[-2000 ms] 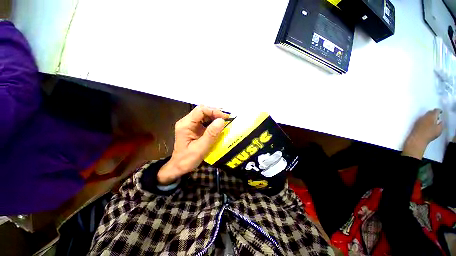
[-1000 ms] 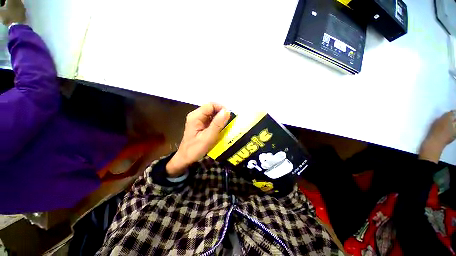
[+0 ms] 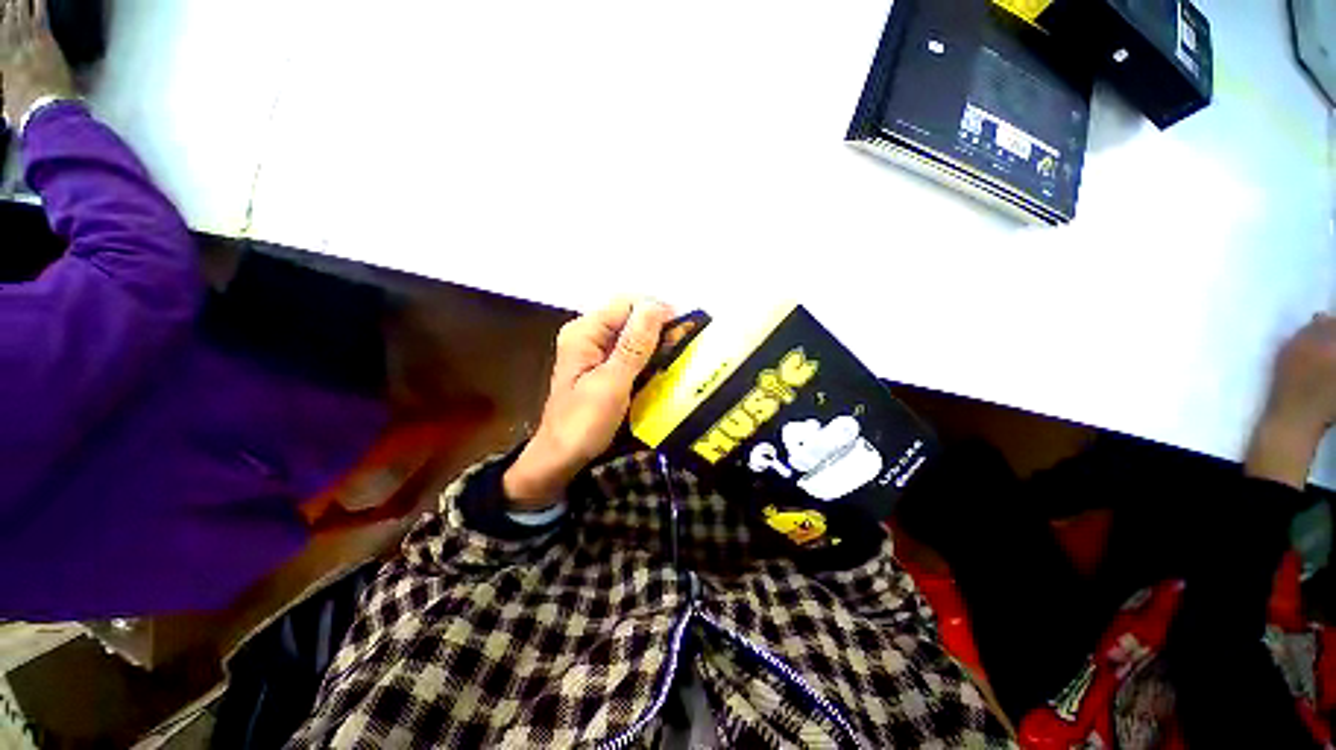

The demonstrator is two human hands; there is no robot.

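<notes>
A black carton (image 3: 813, 440) with yellow "MUSIC" lettering and a white cartoon figure is tilted over my lap, just below the table edge. Its yellow end faces up and left. My left hand (image 3: 594, 384) is at that end, with thumb and fingertips pinched on a thin black loop (image 3: 684, 331) beside the yellow edge. The loop is small and partly covered by the fingers. My right hand is not visible; the carton's underside and far side are hidden.
On the white table (image 3: 557, 161), a stack of black cartons (image 3: 974, 117) lies back side up, touching another dark box (image 3: 1136, 59). A purple-sleeved person (image 3: 110, 220) sits at left. Another person's blurred hand (image 3: 1301, 388) is at the right edge.
The carton has shifted slightly right and turned a little. More of the black loop shows between my left fingers and the yellow end. The view has shifted slightly left.
</notes>
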